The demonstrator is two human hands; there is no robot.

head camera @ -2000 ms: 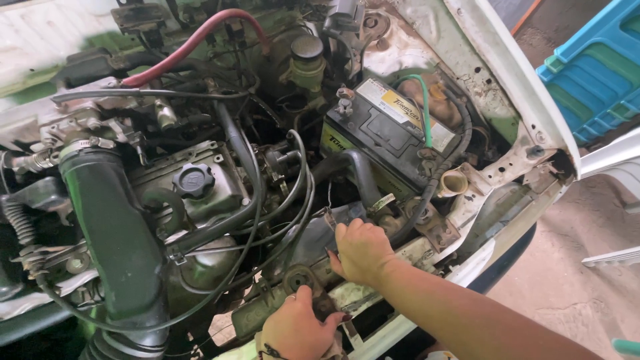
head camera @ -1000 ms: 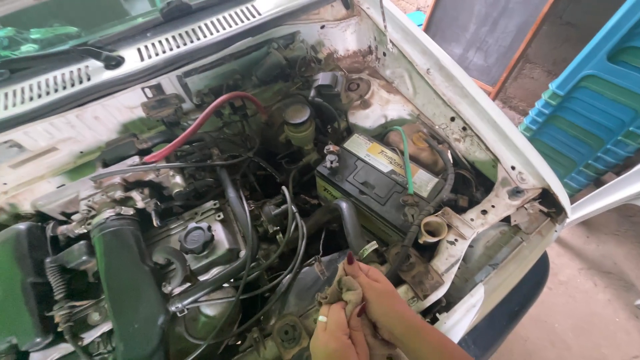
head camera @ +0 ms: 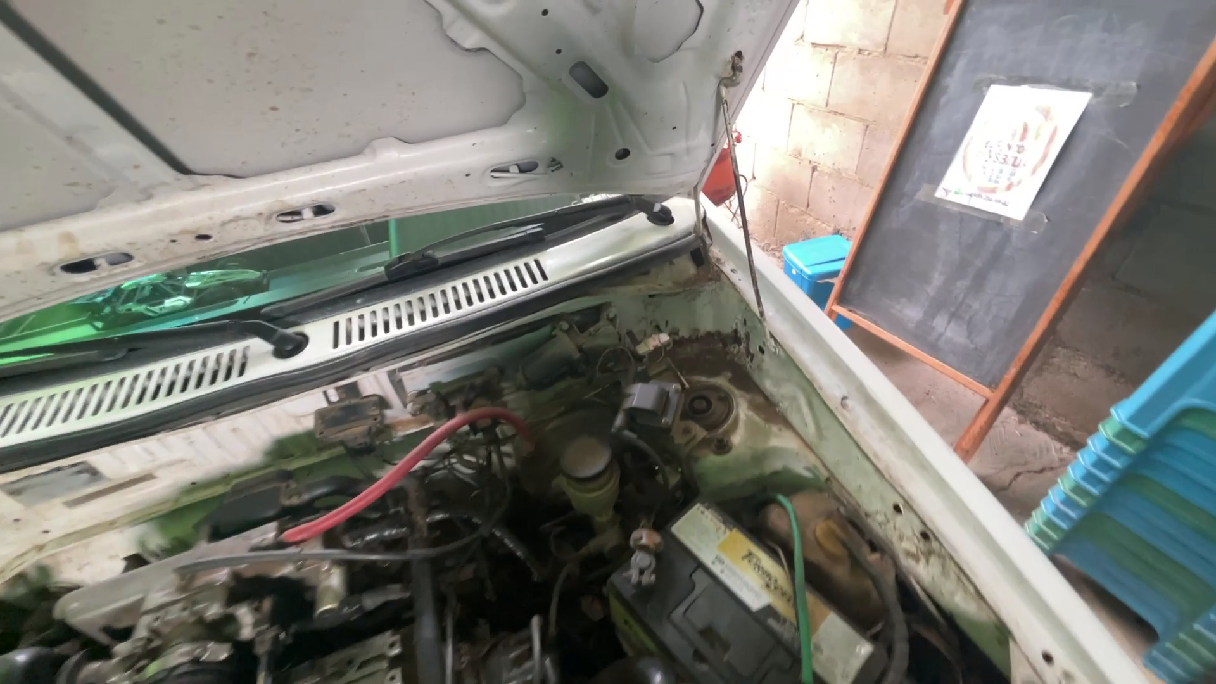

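Neither of my hands shows in the head view now, so what they hold or touch is hidden. A car's engine bay fills the lower part of the view. The car battery [head camera: 698, 608], black with a yellow and white label, sits at the lower right, with a green cable [head camera: 796, 579] across its top and a metal terminal clamp [head camera: 643, 556] at its corner. Left of it are a fluid reservoir [head camera: 589, 475] with a round cap and a red hose [head camera: 408, 465] curving over the engine [head camera: 218, 608].
The white hood [head camera: 342, 85] is raised above the bay. A thin metal rod [head camera: 741, 199] stands at its right edge. Wipers [head camera: 513, 233] lie by the windshield. Beyond the fender [head camera: 902, 446] are a framed chalkboard [head camera: 997, 266], a blue container [head camera: 817, 261] and stacked blue plastic items [head camera: 1140, 532].
The view has swung up toward the hood and windshield. My hands, with a cloth between them a second ago, have gone out of view.
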